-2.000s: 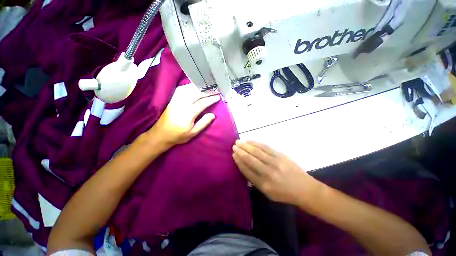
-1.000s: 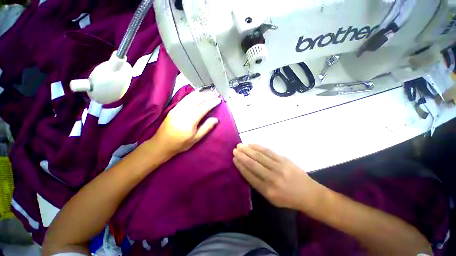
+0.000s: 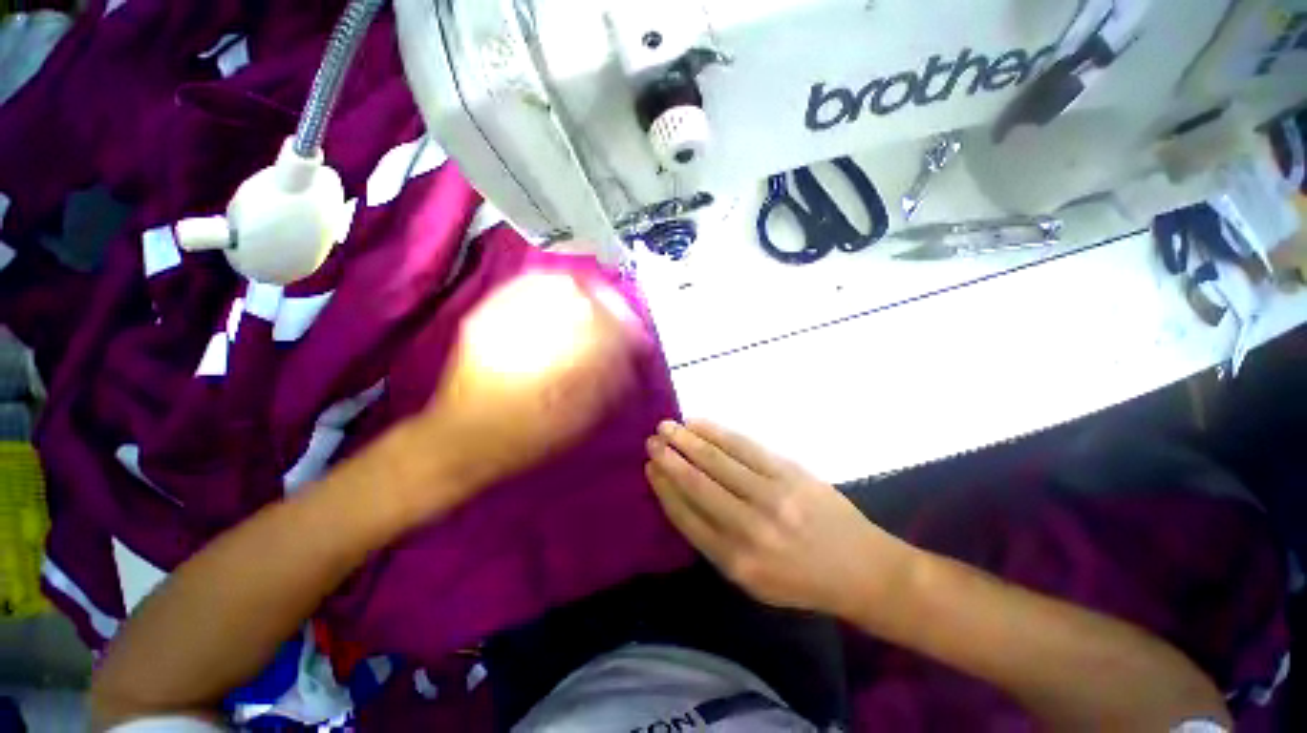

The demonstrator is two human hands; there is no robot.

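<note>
The maroon garment [image 3: 516, 530] lies left of the needle area, its straight edge running from the needle area down to my right hand. My left hand [image 3: 538, 351] is over the cloth just below the machine head; it is blurred and overlit, and its fingers cannot be made out. My right hand [image 3: 738, 516] pinches the garment's edge at the table's front, fingers together. The white brother sewing machine [image 3: 917, 86] stands above and right of the cloth. The needle and presser foot are hard to make out in the glare near my left fingertips.
The lamp [image 3: 287, 222] on its ribbed gooseneck hangs over the heaped cloth at left. Black-handled scissors [image 3: 820, 212] and silver snips [image 3: 982, 238] lie under the machine arm. Dark loops and scraps [image 3: 1211, 265] lie at far right. More maroon cloth [image 3: 1061, 573] is below the table.
The cloth's lower edge has moved up toward the machine. My left hand has turned and blurred, bright light now on its back. The machine and lamp appear shifted left in view.
</note>
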